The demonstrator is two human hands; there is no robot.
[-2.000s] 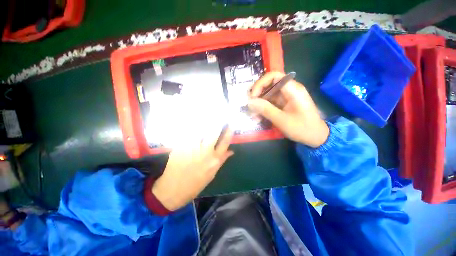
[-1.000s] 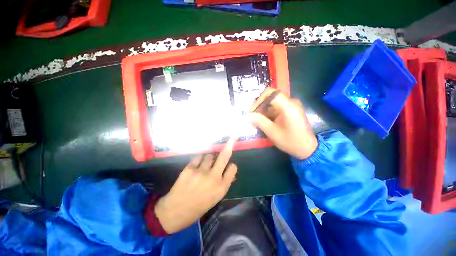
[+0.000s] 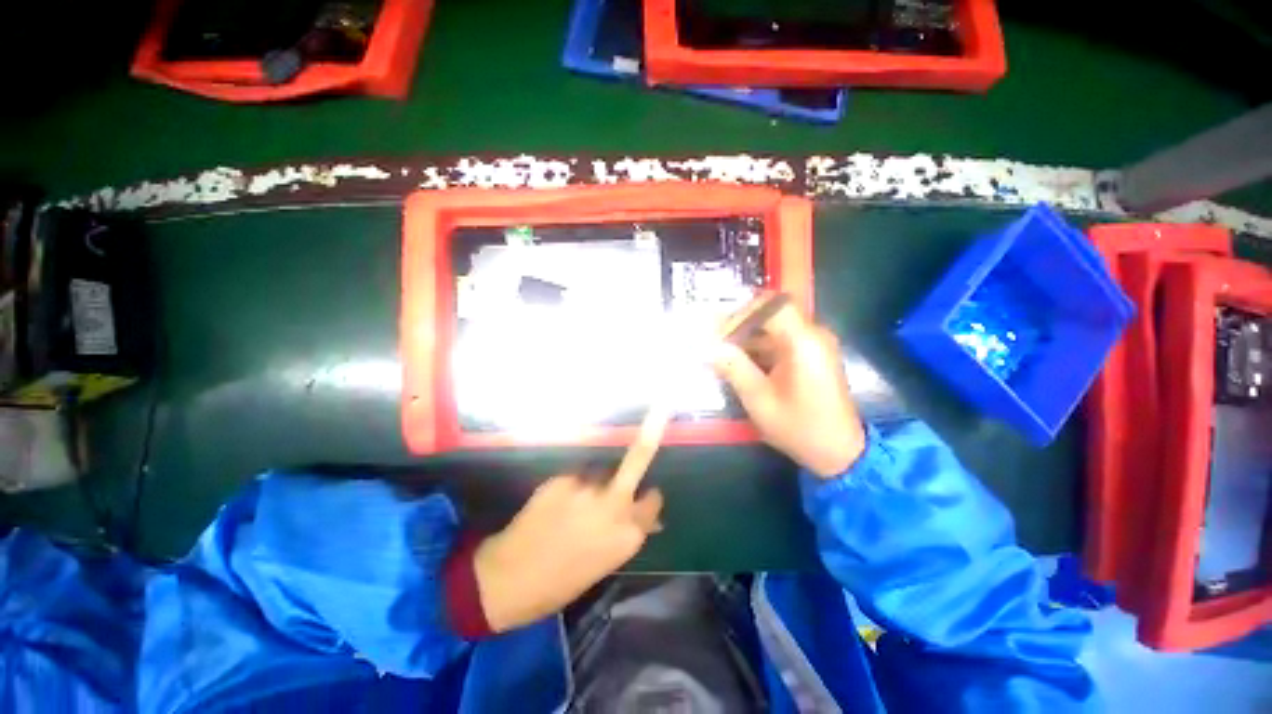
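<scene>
An opened tablet (image 3: pixel 600 275) lies inside a red foam frame (image 3: pixel 427 328) in front of me. Its battery plate glares white, with a small black pad (image 3: pixel 541 290) on it. The circuit board (image 3: pixel 714 279) is at its right. My right hand (image 3: pixel 795 391) is over the board's lower part and holds a dark pen-like tool (image 3: pixel 758 318) between its fingers. Its fingertips are partly lost in glare. My left hand (image 3: pixel 579 541) is at the frame's lower edge, index finger stretched onto the tablet's lower rim, other fingers curled, with nothing seen in it.
A blue bin (image 3: pixel 1039 335) with shiny bits stands at right, beside stacked red frames (image 3: pixel 1183 460), one holding a tablet. A black box (image 3: pixel 95 307) is at left. Beyond the chipped metal edge (image 3: pixel 963 177), more framed units (image 3: pixel 823 67) lie on the green belt.
The view has shifted, so the bench appears lower and more framed units show at the top. My left hand has drawn back from the tablet to its lower edge. My right hand stays by the board.
</scene>
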